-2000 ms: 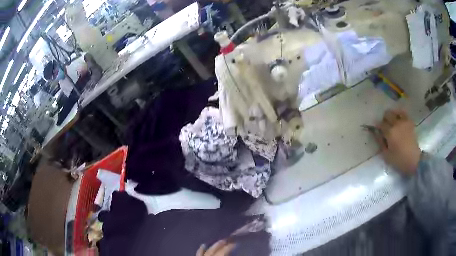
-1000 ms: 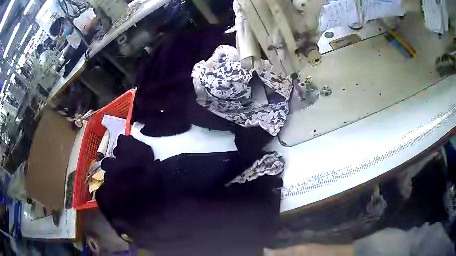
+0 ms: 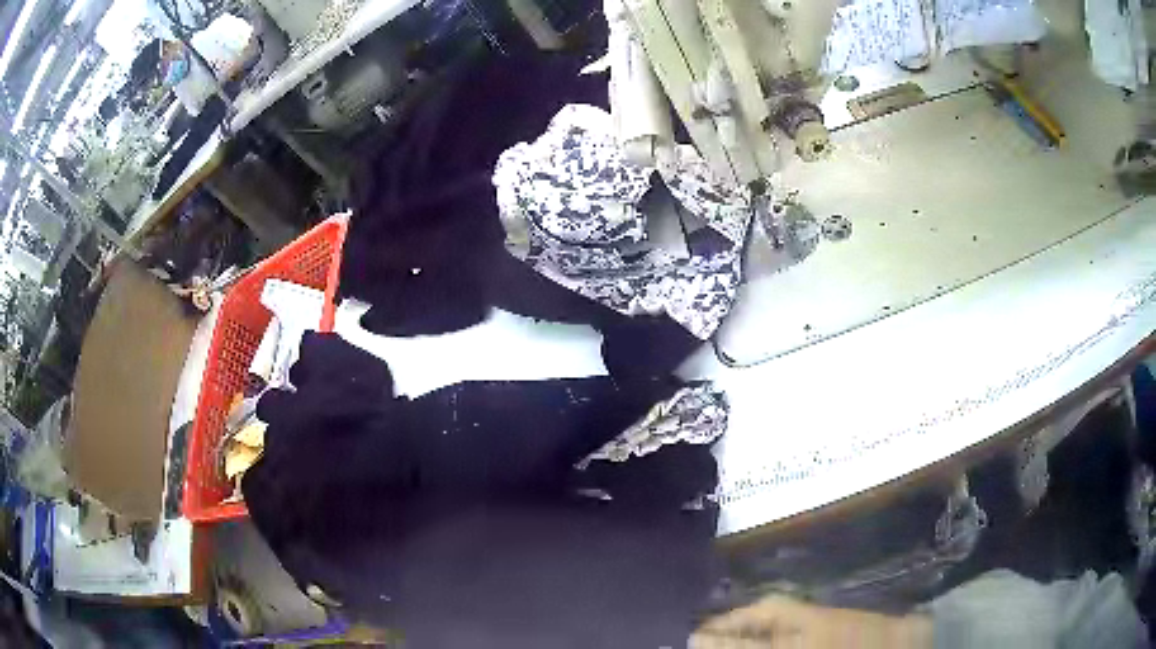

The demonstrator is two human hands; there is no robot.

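Dark garment cloth (image 3: 507,469) lies in a large soft heap over the front left of the table and hangs towards the bottom edge. A strip of printed fabric (image 3: 666,429) shows on it. A larger white and dark printed piece (image 3: 577,190) lies bunched against the sewing machine head (image 3: 691,76), beside the needle area. My right hand (image 3: 811,628) is low at the bottom edge, blurred and cut off, with a grey sleeve at right; its fingers and any hold are hidden. My left hand is out of the picture.
An orange-red basket (image 3: 216,444) with pieces in it stands left of the cloth, with brown cardboard (image 3: 127,393) beside it. Papers (image 3: 875,32) and a yellow and blue tool (image 3: 1024,112) are on the machine. Ruler marks run along the white table edge (image 3: 913,444).
My right hand has left the machine bed and come down to the bottom edge. My left hand has gone out of view from the dark cloth. The view has tilted downward.
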